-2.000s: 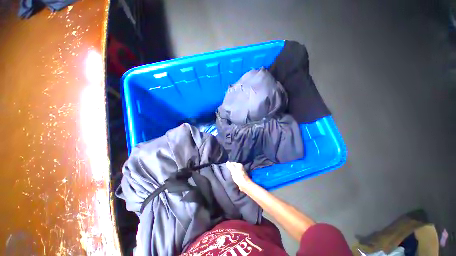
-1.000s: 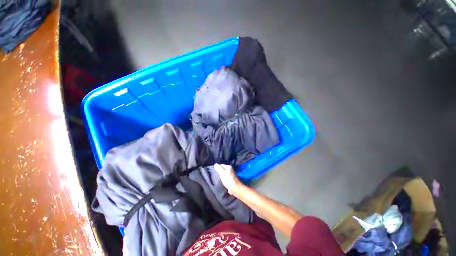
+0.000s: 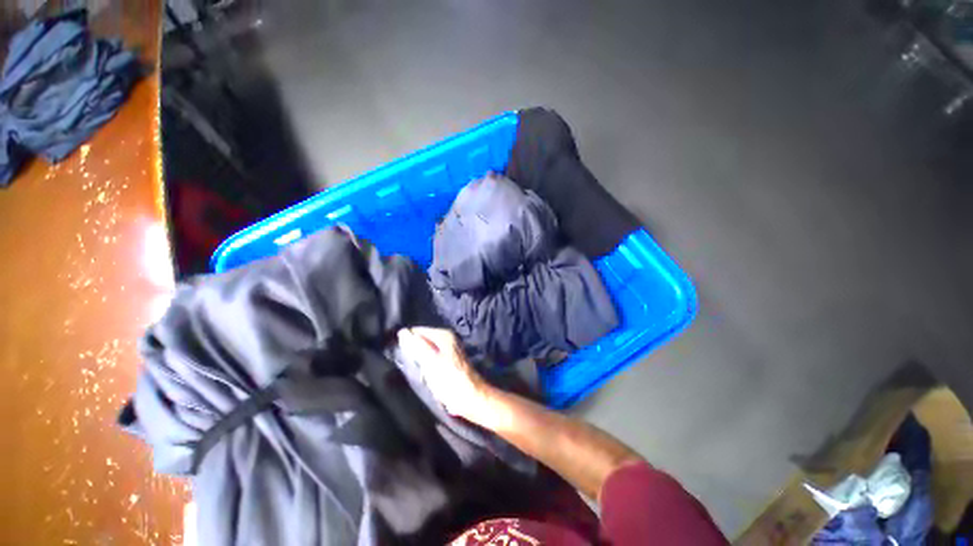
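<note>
A large grey garment bundle [image 3: 256, 320] is held close against my body, its left side over the table's edge. A black fabric tie strip [image 3: 251, 407] runs around its middle with a knot. My right hand [image 3: 443, 368] is closed on the bundle at the strip's right end. My left hand is not in view. Behind the bundle stands a blue plastic bin [image 3: 667, 279] on the floor. Inside it lies another grey bundle [image 3: 496, 235], gathered at its middle. A dark cloth [image 3: 576, 187] hangs over the bin's far right corner.
The glossy brown table [image 3: 80, 352] runs along the left, with a crumpled blue-grey garment [image 3: 64, 85] at its far end. A cardboard box [image 3: 795, 510] holding white and blue cloth [image 3: 880, 491] stands on the floor at the lower right.
The held bundle has come up closer and moved left, now overlapping the table's edge and covering more of the bin's near left side. My right hand has moved left with it, still gripping.
</note>
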